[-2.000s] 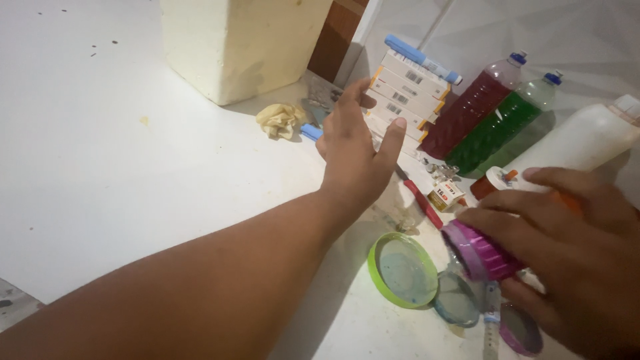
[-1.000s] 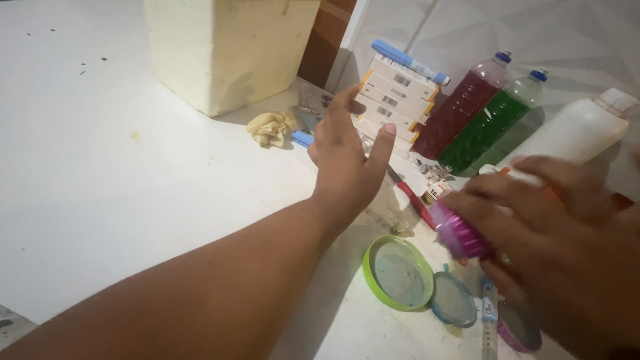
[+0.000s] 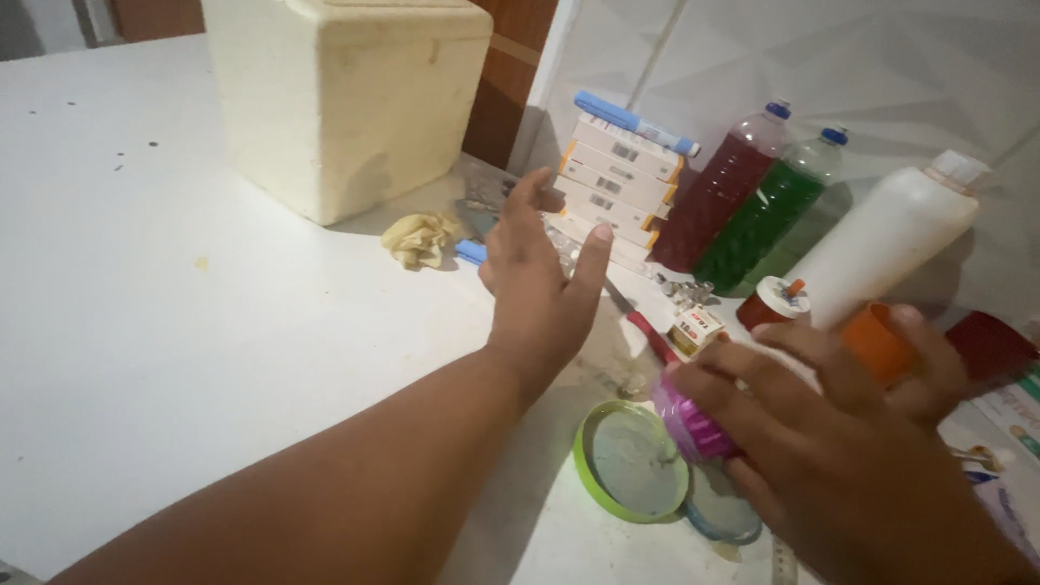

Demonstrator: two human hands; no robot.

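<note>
My left hand (image 3: 540,276) reaches over the white surface with its fingers apart and nothing in it, in front of a stack of small cartons (image 3: 617,183) with a blue injector pen (image 3: 634,122) on top. On the right, my right hand (image 3: 829,422) is closed around a purple ribbed plastic lid (image 3: 695,418). Just left of that lid lies a green-rimmed round lid (image 3: 630,459), and a blue-rimmed one (image 3: 723,504) is partly under my right hand. A red-handled knife (image 3: 650,337) lies between my hands, beside a small carton (image 3: 695,331).
A cream foam box (image 3: 357,106) stands at the back, with a crumpled yellowish cloth or glove (image 3: 418,240) near its base. Along the wall are a red liquid bottle (image 3: 723,187), a green liquid bottle (image 3: 768,211), a white bottle (image 3: 894,236) and a white-capped jar (image 3: 772,302).
The view has shifted somewhat. My right hand stays on the purple lid, which sits closer to the green-rimmed lid than in the earliest frame. My left hand remains spread.
</note>
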